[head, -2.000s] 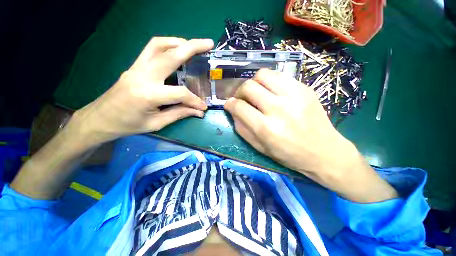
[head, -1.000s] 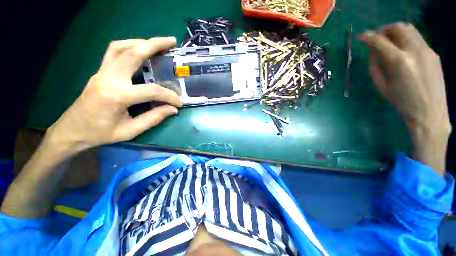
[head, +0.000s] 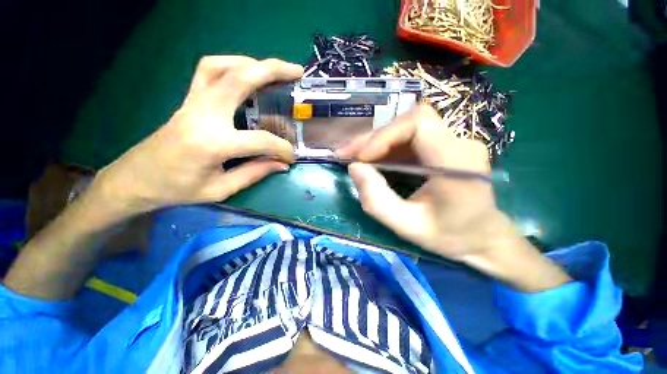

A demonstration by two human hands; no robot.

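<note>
My left hand (head: 216, 131) grips the left end of the silver-grey phone frame (head: 358, 85) between thumb and fingers, holding it lengthwise above the green surface. Inside the frame show an orange-yellow patch (head: 302, 111) and a black label with white print (head: 351, 110). My right hand (head: 439, 182) holds the tweezers (head: 446, 172) like a pen, their tip at the frame's near long edge. The fingers cover the frame's near right part. The exact tip is blurred, and I cannot tell if it grips a part.
Black slivers (head: 341, 55) lie in a pile just beyond the frame. A mixed pile of pale-gold and black slivers (head: 468, 106) lies right of it. An orange-red bin (head: 512, 45) with pale-gold slivers stands at the far right. The bench edge (head: 285, 219) runs near my body.
My right hand has taken up the tweezers that lay at the right and has come back to the frame's near edge. The left hand keeps its hold.
</note>
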